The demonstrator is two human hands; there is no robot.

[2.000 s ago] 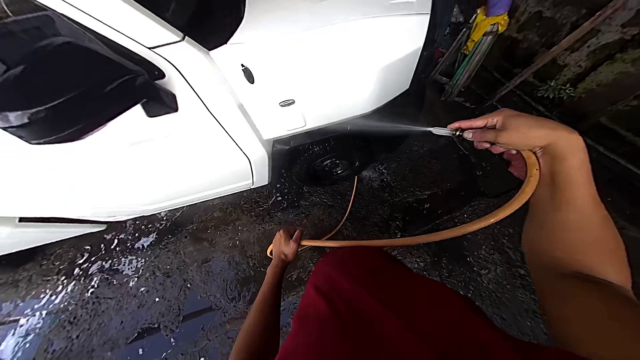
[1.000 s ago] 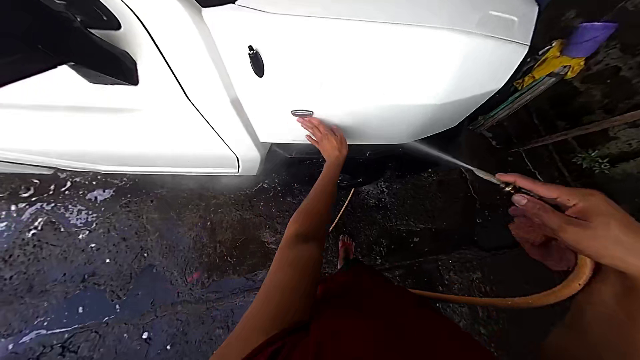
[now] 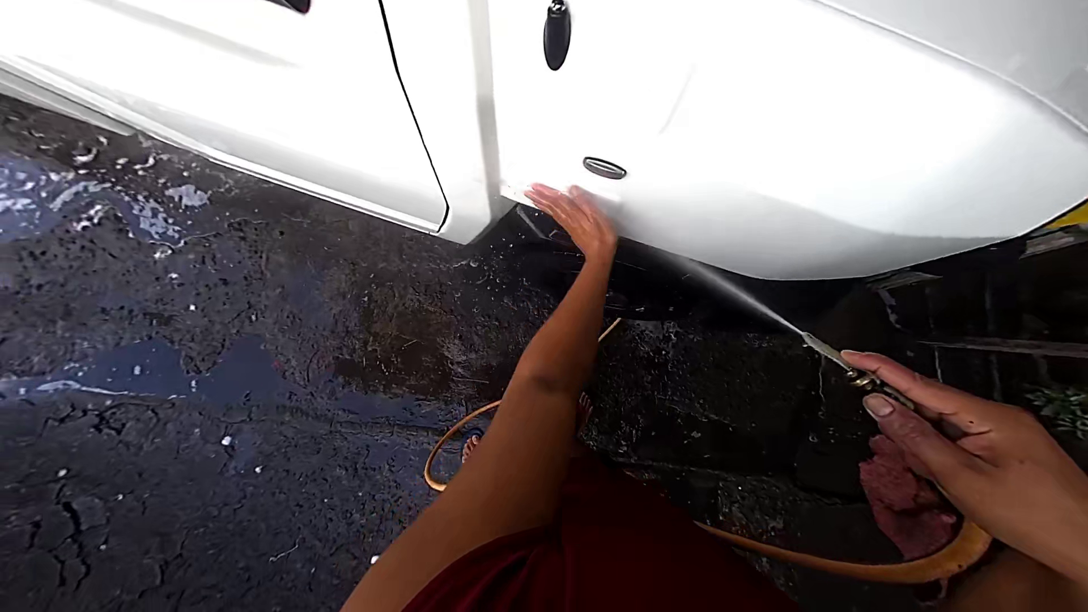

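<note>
My right hand grips a metal spray nozzle at the right, and a jet of water leaves its tip toward the lower edge of a white vehicle. From the nozzle end, an orange hose curves down behind my wrist and passes under my body. A reddish cloth hangs beneath the same hand. My left hand lies with fingers extended on the lower body panel, just below a small oval badge. It holds nothing that I can see.
Dark wet ground with puddles runs along the vehicle. A hose loop lies beside my feet at lower centre. A green plant grows at the right edge, near a yellow item partly cut off by the frame.
My left hand held the hose two seconds ago, then let go and reached the panel; it has since moved from beside the badge to below it. My right hand still holds the spraying nozzle.
</note>
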